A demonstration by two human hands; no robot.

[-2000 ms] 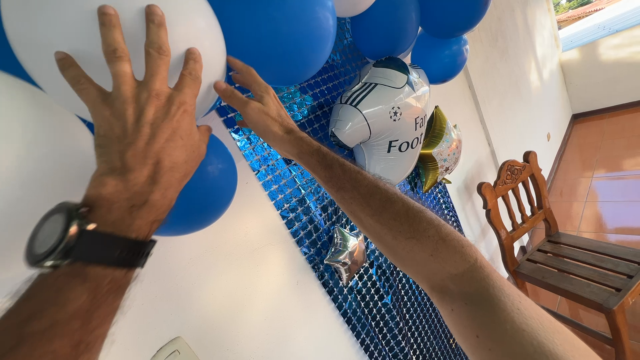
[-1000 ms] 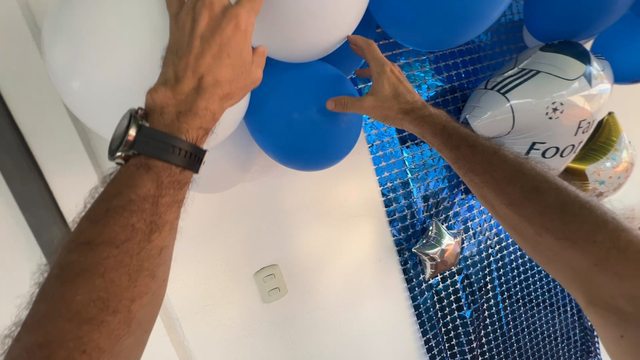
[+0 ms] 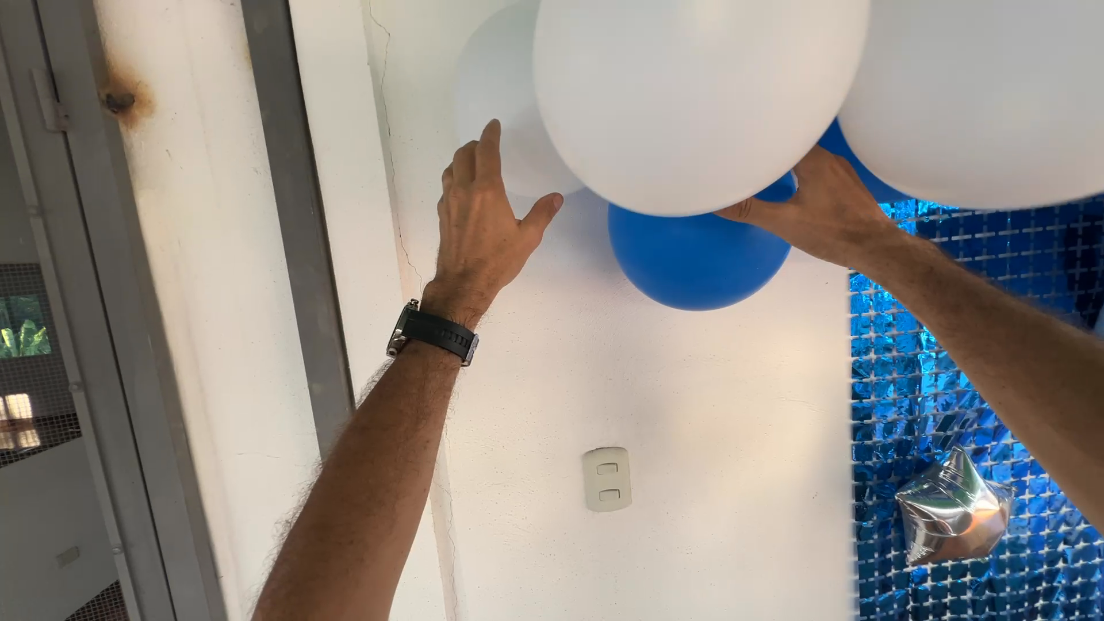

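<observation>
A large white balloon (image 3: pixel 699 103) hangs at the top centre, with a blue balloon (image 3: pixel 703 263) below and behind it. Another white balloon (image 3: pixel 983 95) is at the upper right. My left hand (image 3: pixel 487 207), a black watch on its wrist, is raised left of the white balloon with fingers apart and nothing in it. My right hand (image 3: pixel 802 207) reaches in between the two white balloons; its thumb lies at the blue balloon, under the white one's lower edge. Its other fingertips are hidden behind the balloons, so its hold is unclear.
On the white wall is a double light switch (image 3: pixel 607 479). A blue metallic fringe curtain (image 3: pixel 906 362) hangs at right, with a silver star foil balloon (image 3: pixel 953 509) against it. A grey metal post (image 3: pixel 297 198) and a metal door frame (image 3: pixel 112 285) stand at left.
My left hand has come away from the balloons and stands apart on their left. The right hand now reaches in between the balloons. The view has swung left.
</observation>
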